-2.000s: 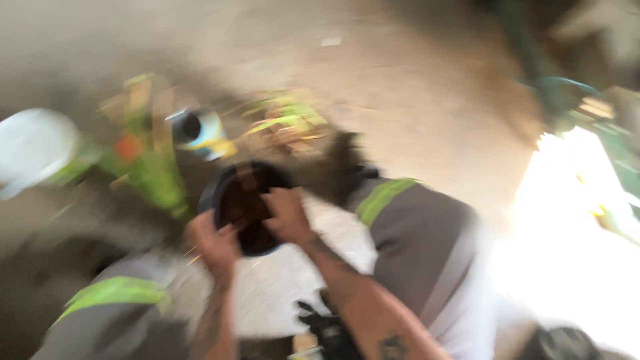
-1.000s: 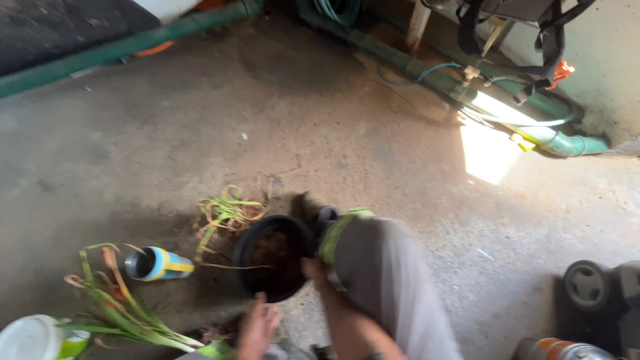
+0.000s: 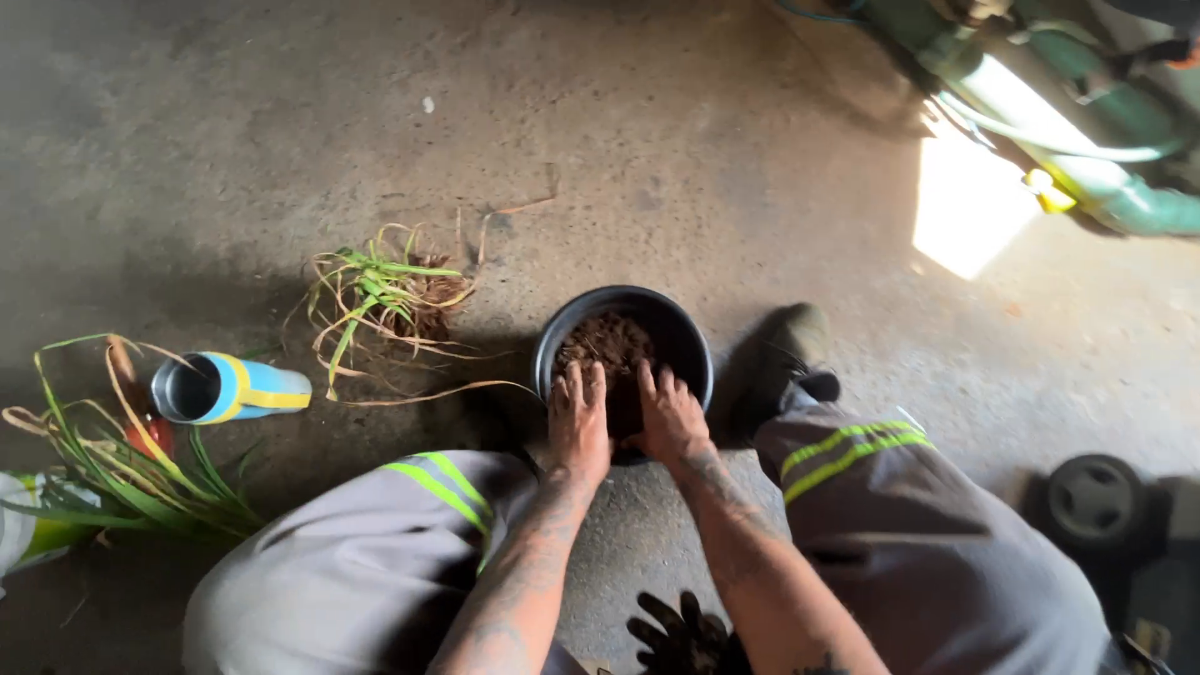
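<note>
A round black plant pot (image 3: 705,352) stands on the concrete floor between my legs, with brown soil (image 3: 605,345) in it. My left hand (image 3: 578,422) reaches over the near rim, its fingertips on the soil at the left. Beside it, my right hand (image 3: 670,412) has its fingers spread inside the pot on the right. Neither hand shows anything in its grasp; both thumbs are partly hidden. Left of the pot lies an uprooted plant (image 3: 384,291) with a root clump and long green and dry leaves.
A blue and yellow metal tumbler (image 3: 267,389) lies at the left, near another leafy plant (image 3: 141,487) and a white and green bucket (image 3: 19,534). A dark glove (image 3: 684,633) rests between my legs. Green pipes (image 3: 1078,159) run at the upper right; a black wheel (image 3: 1095,500) stands at the right.
My left hand, low beside the pot a second ago, is now inside it. My right hand has moved from the pot's near right edge onto the soil. The view has shifted strongly.
</note>
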